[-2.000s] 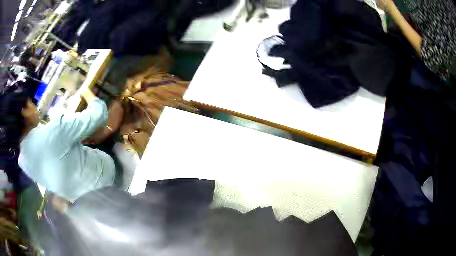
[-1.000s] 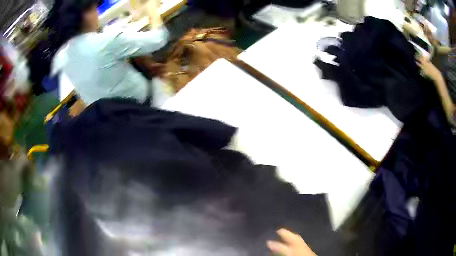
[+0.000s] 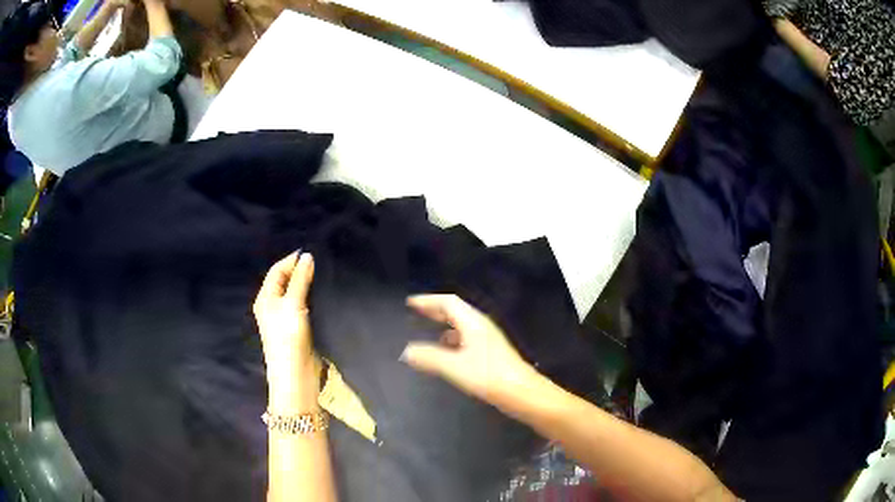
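Note:
A large navy-black unfinished garment (image 3: 147,284) lies over the near part of the white table (image 3: 432,137), its zigzag stepped edge towards the far right. My left hand (image 3: 285,304), with a beaded bracelet, is above the garment with thumb and fingertips close together. A tiny dark spot shows at the fingertips; whether it is something held is unclear. My right hand (image 3: 456,343) is to its right, slightly blurred, thumb and fingers apart and empty. A small tan pointed piece (image 3: 345,400) shows beside my left wrist.
A heap of dark garments (image 3: 775,294) with shiny lining hangs at the right. Across a narrow gap is another white table (image 3: 599,88) with dark cloth (image 3: 589,22). A seated person (image 3: 98,103) in light blue is at upper left; another person's patterned sleeve (image 3: 854,54) is at upper right.
My left hand has come into view and my right hand has moved fully into view over the garment. The garment spreads lower and flatter, and the camera view has shifted.

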